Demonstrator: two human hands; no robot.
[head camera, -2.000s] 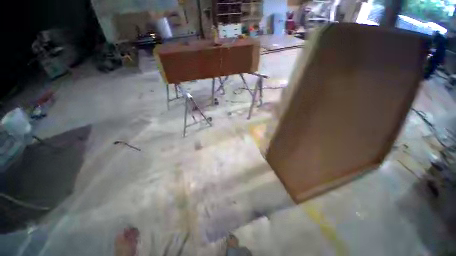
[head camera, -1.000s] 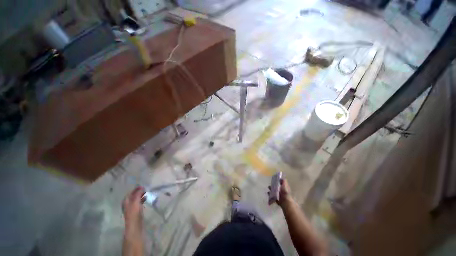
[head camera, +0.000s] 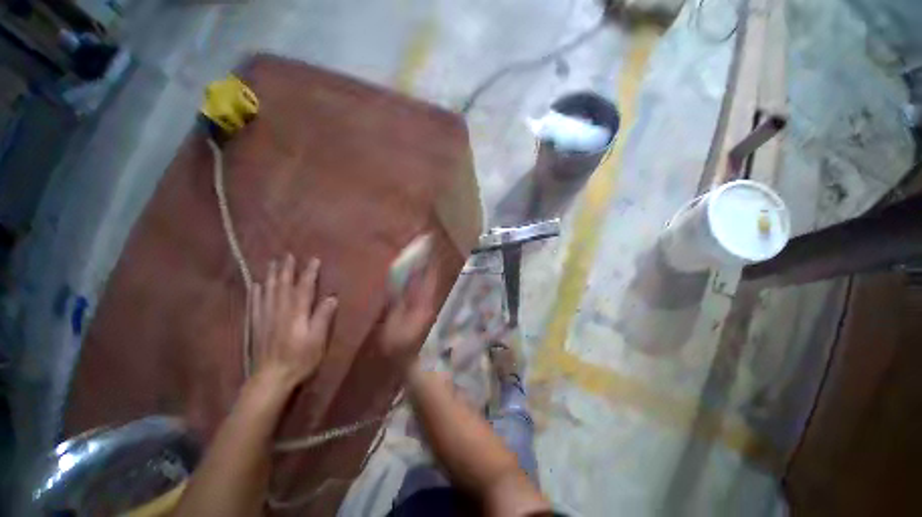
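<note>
The reddish-brown cabinet (head camera: 324, 151) lies in front of me, its broad flat face up. My left hand (head camera: 290, 321) rests flat on this face, fingers apart, with nothing visible in it. My right hand (head camera: 409, 315) is blurred and holds a small pale sanding block (head camera: 408, 263) at the face near its right edge. The pale cord (head camera: 233, 237) runs beside and partly behind my left hand. The veneering iron (head camera: 121, 459) shows its silver soleplate at the lower left, partly hidden by my left forearm.
A yellow extension socket (head camera: 232, 105) sits at the cabinet's far left edge. A metal trestle (head camera: 514, 242) shows at its right. Beyond are a dark waste bin (head camera: 586, 141), a white lidded bucket (head camera: 743, 222) and long wooden beams (head camera: 743, 96). A brown panel (head camera: 869, 404) stands at the lower right.
I have come up close to the cabinet. Both hands have moved from the air in front of me onto its face. The pale block is still in my right hand.
</note>
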